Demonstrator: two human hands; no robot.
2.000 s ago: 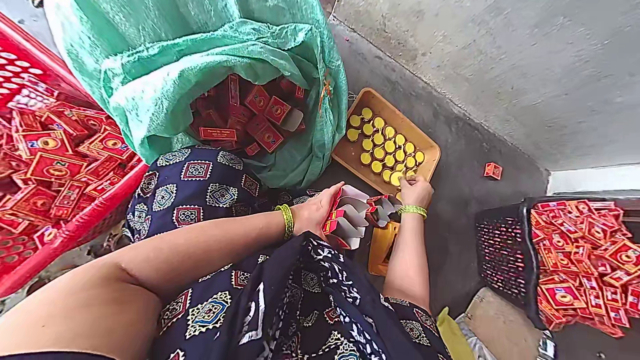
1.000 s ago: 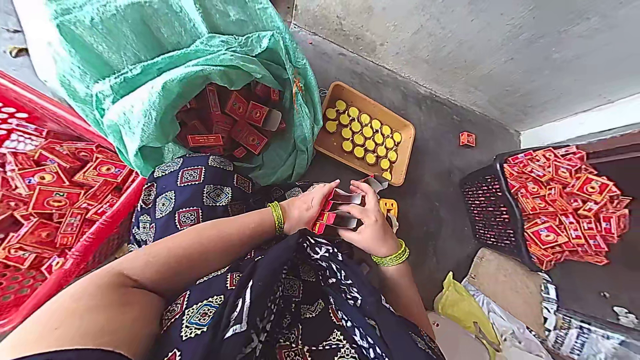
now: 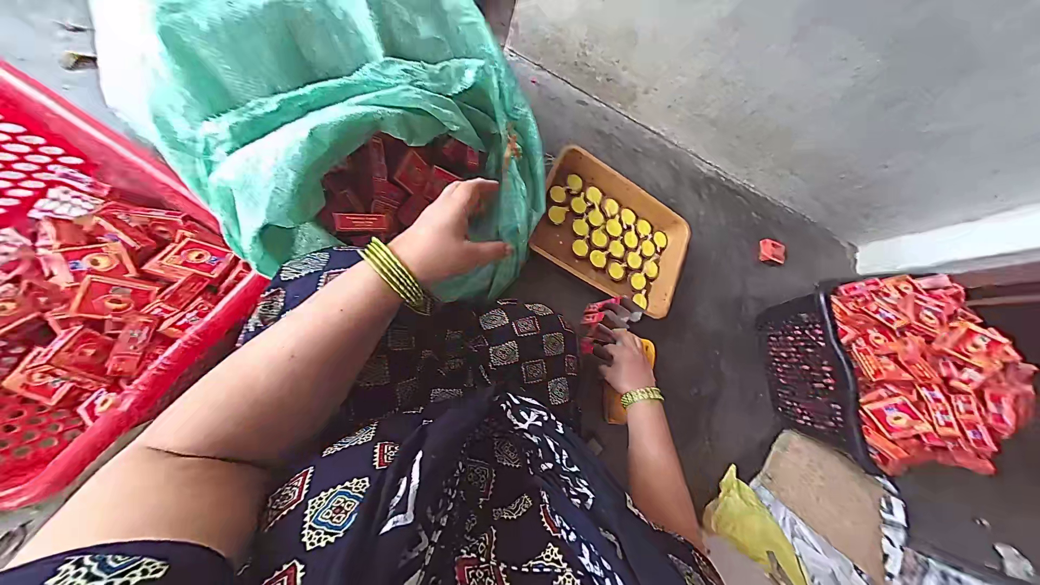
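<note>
My left hand (image 3: pixel 451 236), fingers apart and holding nothing that shows, is at the mouth of a green woven sack (image 3: pixel 325 122). Red printed small cartons (image 3: pixel 390 191) lie inside the sack, just behind the hand. My right hand (image 3: pixel 627 364) is closed on several small red cartons (image 3: pixel 605 325) with grey inner flaps, some of which look open at the end. Just above it is an orange-brown plastic tray (image 3: pixel 561 248) holding many small yellow-topped round pieces (image 3: pixel 615 249). A yellow object (image 3: pixel 615 405) lies partly hidden under my right hand.
A red perforated crate (image 3: pixel 187 333) full of red cartons stands at the left. At the right, a black basket (image 3: pixel 800 366) is heaped with more. One red carton (image 3: pixel 772 252) lies on the grey floor near the wall. Yellow plastic (image 3: pixel 743 520) and sacking (image 3: pixel 821 487) lie lower right.
My left hand has left the cartons it held together with my right hand and moved to the sack's mouth. My right hand, still holding cartons, has moved away from my lap toward the tray side.
</note>
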